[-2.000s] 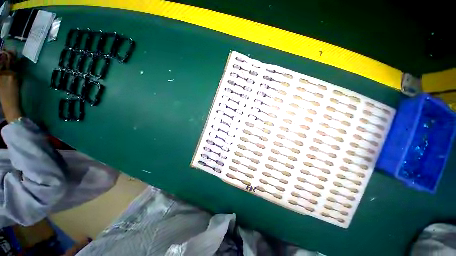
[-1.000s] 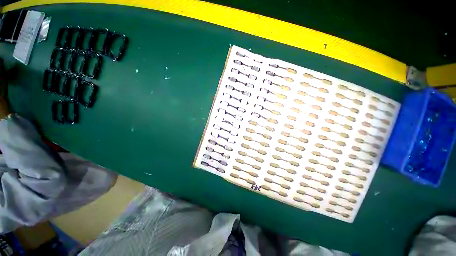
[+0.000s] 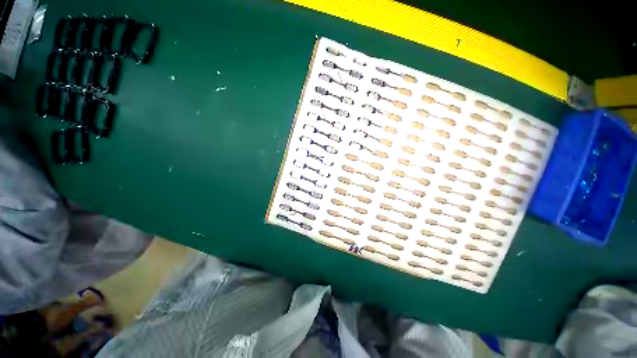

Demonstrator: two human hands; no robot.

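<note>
The white slotted parts tray [image 3: 447, 248] lies tilted on the green bench in front of me. Small dark and silvery dumbbell-shaped parts [image 3: 325, 145] sit in its left column and in the upper slots of the second column. The other slots show tan. A blue parts bin [image 3: 552, 185] with tiny shiny pieces stands at the tray's right edge. Black frames [image 3: 143, 43] lie in rows at the upper left. Neither my left hand nor my right hand is in view.
A yellow strip [image 3: 447, 40] edges the bench at the top. A white card [image 3: 12, 42] lies far left. Another person's grey sleeve [image 3: 42, 231] is at the left edge. Striped smock cloth [image 3: 209, 301] fills the bottom, and more pale cloth [image 3: 604, 321] shows lower right.
The view has shifted, so the tray, bin and frames sit higher and the frames further left. The neighbour's hand has left the picture at the left. Nothing on the bench has visibly moved.
</note>
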